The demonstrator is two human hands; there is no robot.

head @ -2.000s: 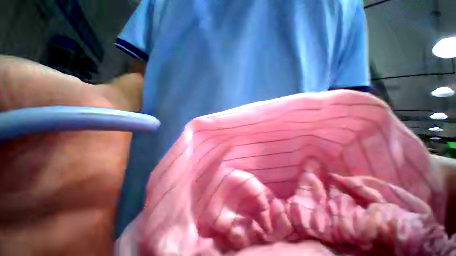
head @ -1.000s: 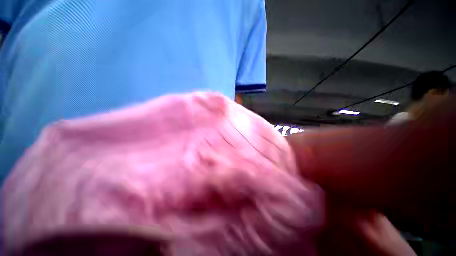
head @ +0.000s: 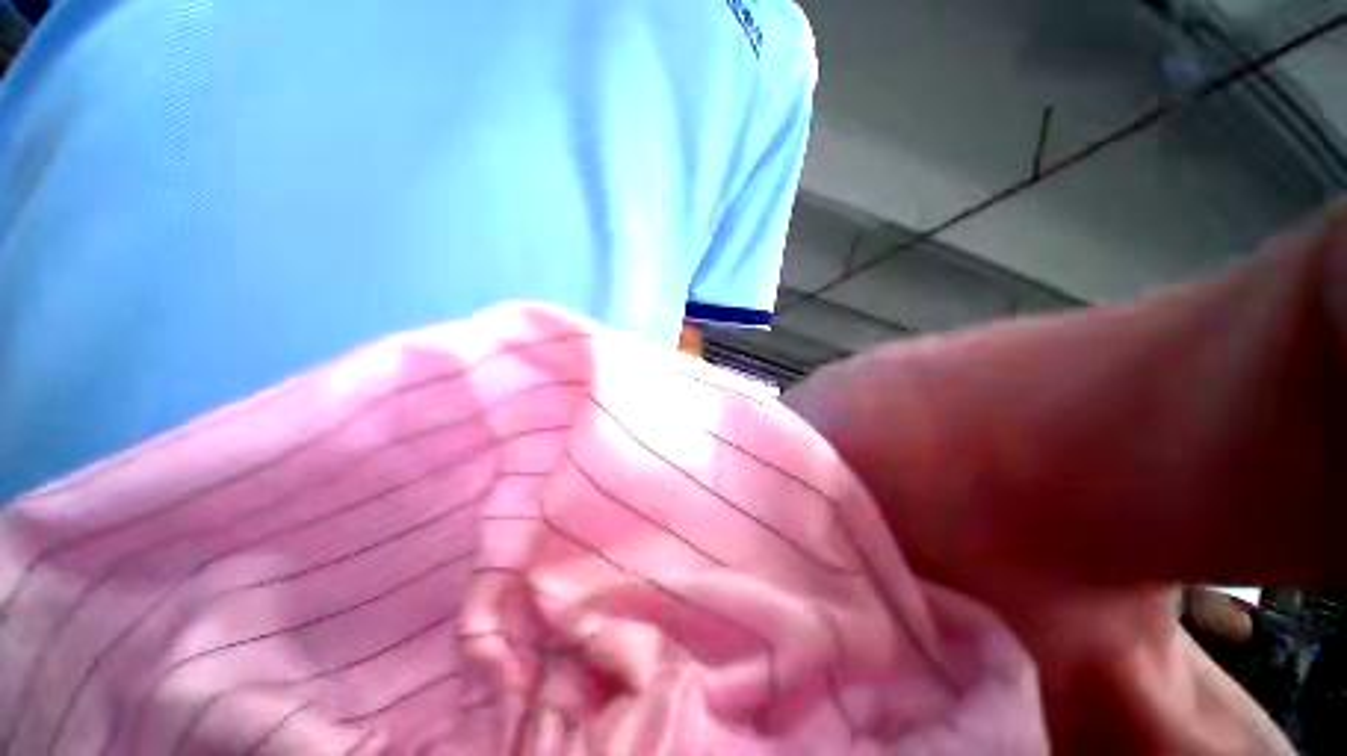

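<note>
A pink cloth point(head: 340, 547) with thin dark stripes fills the lower left and middle, gathered into folds near the bottom edge. A large, blurred piece of bare skin point(head: 1093, 443), part of a hand or arm, lies very close to the camera at the right, beside the cloth. It is cut off by the right edge, and whose it is cannot be told. Its fingers cannot be made out, nor whether it holds the cloth. No other hand can be made out.
A person in a light-blue shirt point(head: 369, 192) with a dark-edged sleeve stands close behind the cloth. A grey ceiling point(head: 946, 118) with dark lines shows at the upper right. Small dark shapes at the lower right are too unclear to name.
The view has swung, so the cloth and shirt lie further left than at first. The blue curved strip at the left is gone. The skin at the right now reaches higher; the distant person there is gone.
</note>
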